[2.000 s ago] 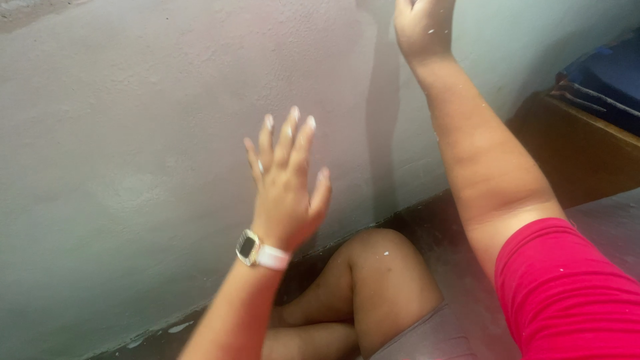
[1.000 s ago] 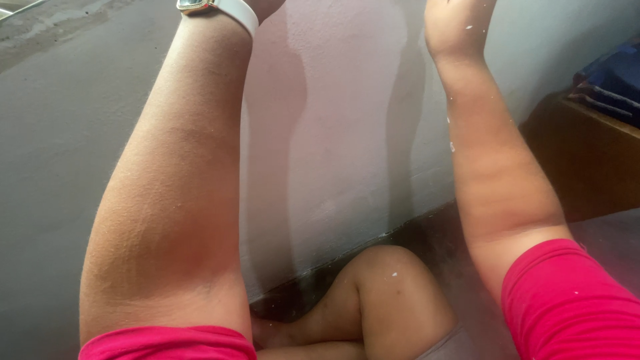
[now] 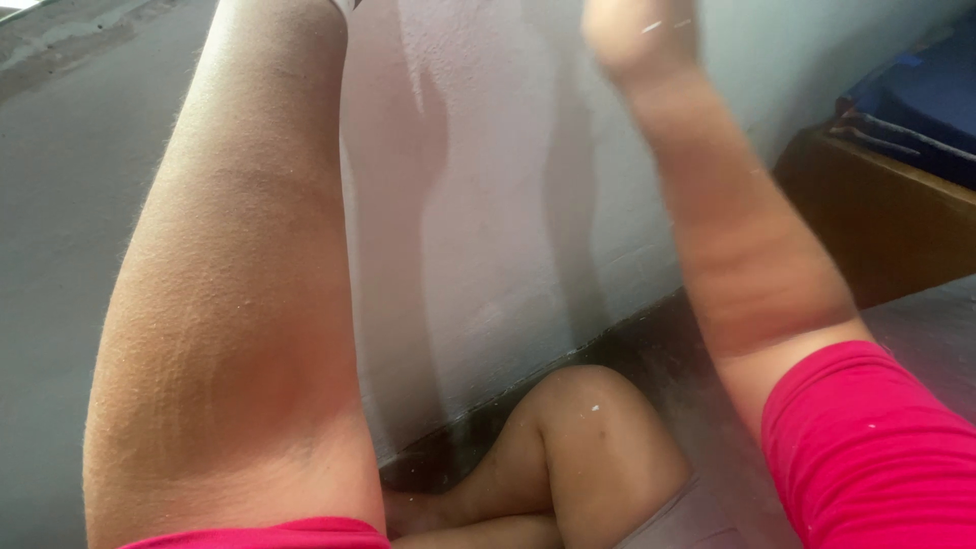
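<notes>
Both my arms reach up in front of a painted wall (image 3: 488, 229). My left hand is out of view above the top edge; only the forearm and a bit of the white watch strap (image 3: 343, 8) show. At the top right, my right hand (image 3: 640, 34) is blurred and cut off by the frame, so its fingers and anything in them are hidden. White flecks lie on its wrist. Shadows of the arms fall on the wall between them.
My bent bare knee (image 3: 602, 427), with a white fleck on it, is close to the wall's foot. At right stands a brown wooden piece of furniture (image 3: 900, 221) with dark blue fabric (image 3: 915, 99) on top. The dark floor (image 3: 686, 381) meets the wall.
My left hand, open in front of the wall two seconds ago, has moved up out of view. My right hand stays raised near the top edge.
</notes>
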